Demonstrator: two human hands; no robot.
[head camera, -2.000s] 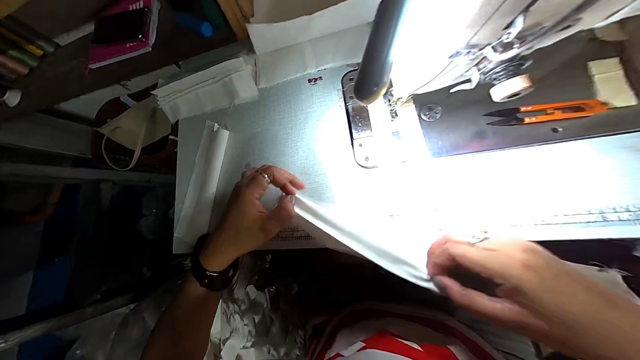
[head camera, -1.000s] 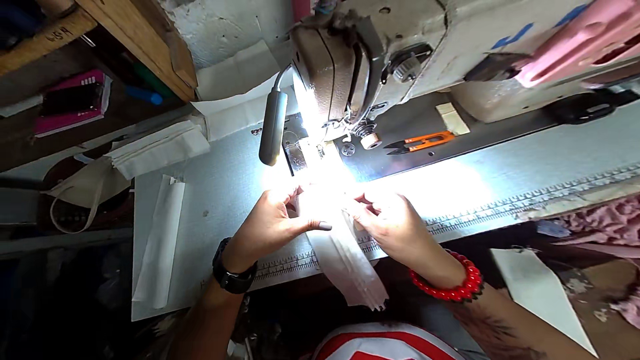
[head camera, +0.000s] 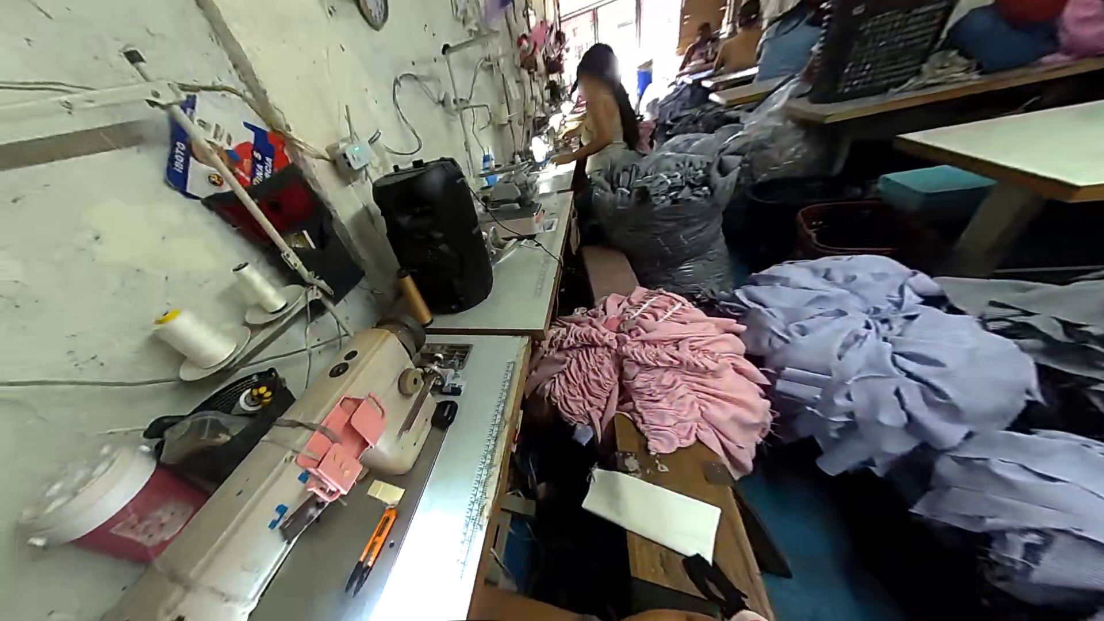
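Observation:
Neither of my hands shows clearly; only slivers of bare skin are seen at the bottom edge, and I cannot tell which arm they belong to. A white folded cloth piece (head camera: 651, 514) lies on a wooden bench (head camera: 681, 578) beside the sewing table. Orange-handled thread snips (head camera: 373, 549) rest on the bed of the sewing machine (head camera: 259, 483), near a small cream block (head camera: 385, 492). A pink plastic holder (head camera: 342, 444) is fixed to the machine's arm.
Gathered pink fabric (head camera: 647, 371) is heaped on the bench's far end. Lavender fabric bundles (head camera: 888, 362) lie to the right. A black speaker (head camera: 434, 233) stands on the adjoining table (head camera: 509, 293). Thread cones (head camera: 195, 338) stand at left. A person (head camera: 604, 112) stands farther back.
The view has swung far to the right. My hands, which held white cloth at the machine's needle area one second ago, have left the clear view.

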